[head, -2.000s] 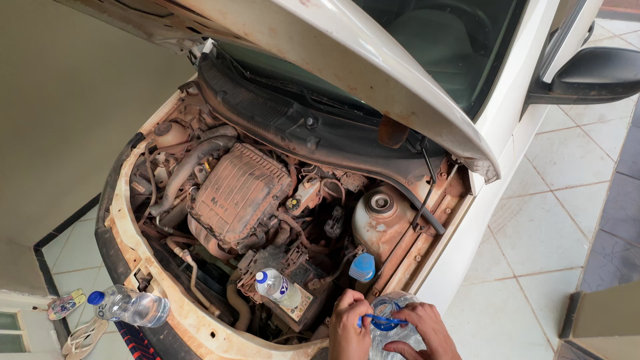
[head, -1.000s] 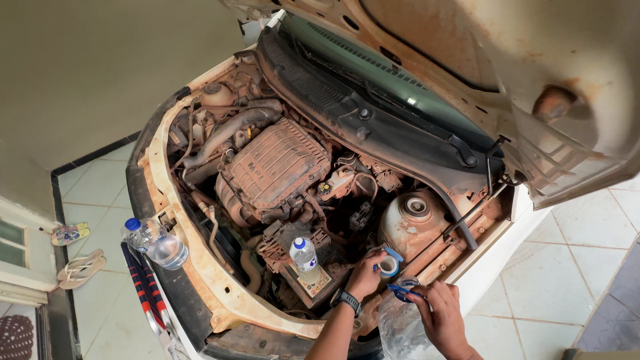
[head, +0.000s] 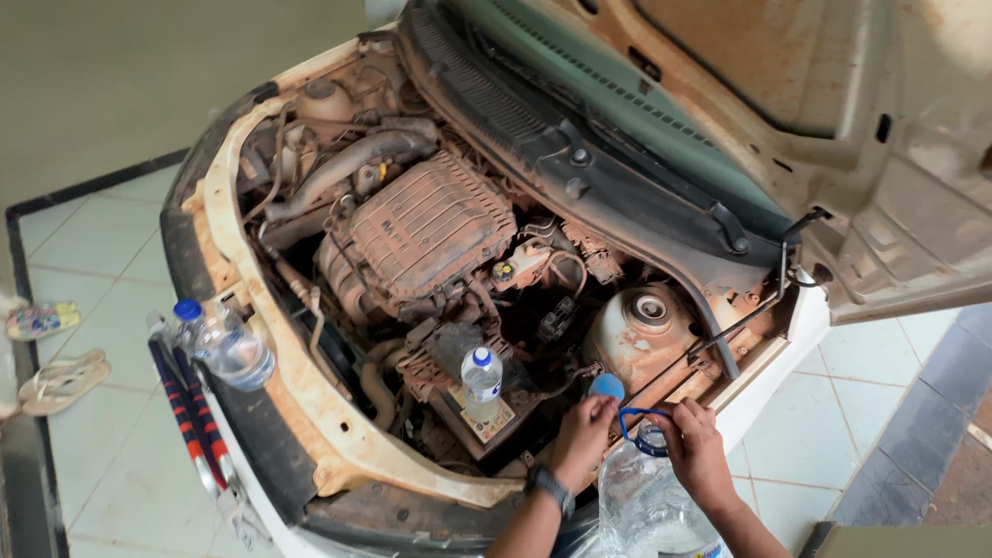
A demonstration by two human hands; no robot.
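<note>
My left hand (head: 583, 442), with a dark wristwatch above it, pinches a blue cap (head: 607, 387) near the front corner of the engine bay. With my right hand (head: 692, 442) I grip the blue carrying handle (head: 637, 413) at the neck of a large clear plastic bottle (head: 651, 504). That bottle's mouth looks uncapped, and its base is cut off by the lower edge. A small clear bottle with a blue cap (head: 482, 384) stands upright on the car battery (head: 484, 428), left of my hands. A dusty engine cover (head: 434, 225) lies beyond.
The raised hood (head: 868, 178) rests over the right side, with a thin prop rod (head: 728, 329) near my hands. Another clear bottle (head: 232, 349) leans on the front bumper edge. Striped straps (head: 186, 418) hang beside it. Flip-flops (head: 66, 381) lie on the tiled floor.
My left hand has turned the blue cap, whose open underside showed a second ago; now its flat top shows. My right hand stays at the bottle's handle. The view has shifted.
</note>
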